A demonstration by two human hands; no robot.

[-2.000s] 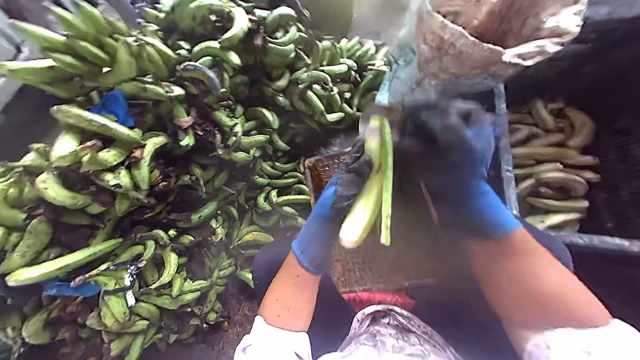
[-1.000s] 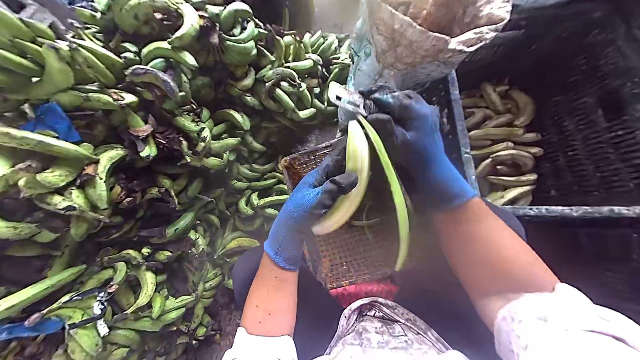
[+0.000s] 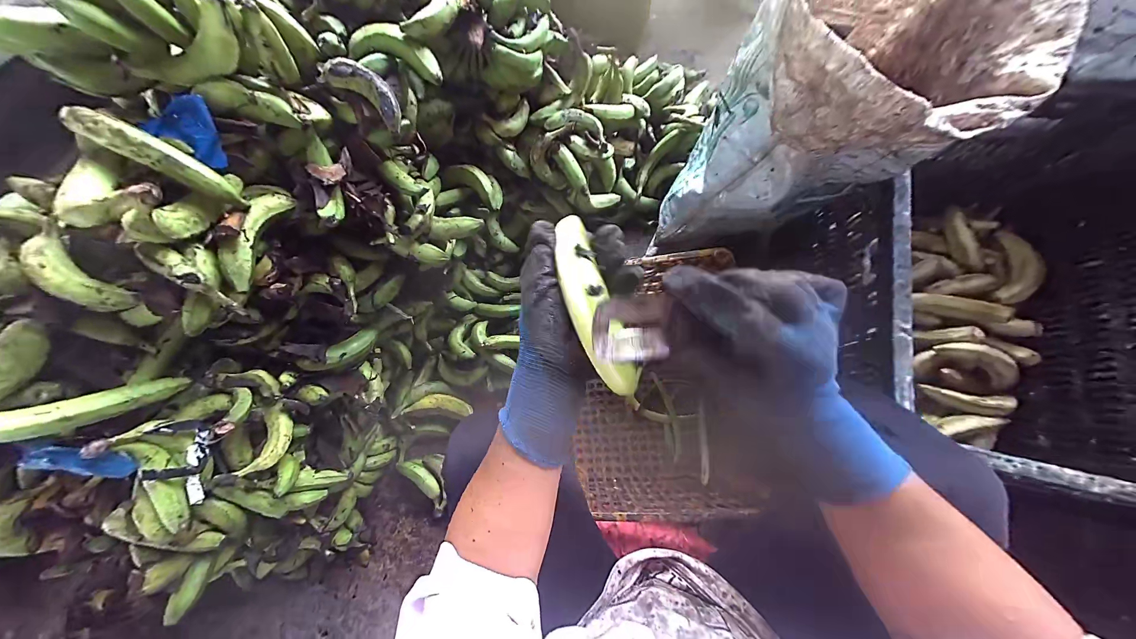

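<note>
My left hand [image 3: 552,337], in a blue and black work glove, grips a green plantain [image 3: 579,293] with dark spots on its skin. In my right hand [image 3: 763,355], gloved alike and blurred, is a small peeling tool [image 3: 632,343] with a metal part, which lies against the plantain's lower half. Thin green peel strips [image 3: 670,417] hang below, over a brown perforated crate [image 3: 621,470] between my legs.
Green plantains [image 3: 266,444] are heaped at the left and back. An open, stained sack [image 3: 825,115] stands at the upper right. Right of it, peeled plantains [image 3: 967,355] lie in a black plastic crate [image 3: 903,293].
The plantain has turned so that skin faces up, where a pale peeled side and a long loose strip showed a second ago. My right hand has moved down along it.
</note>
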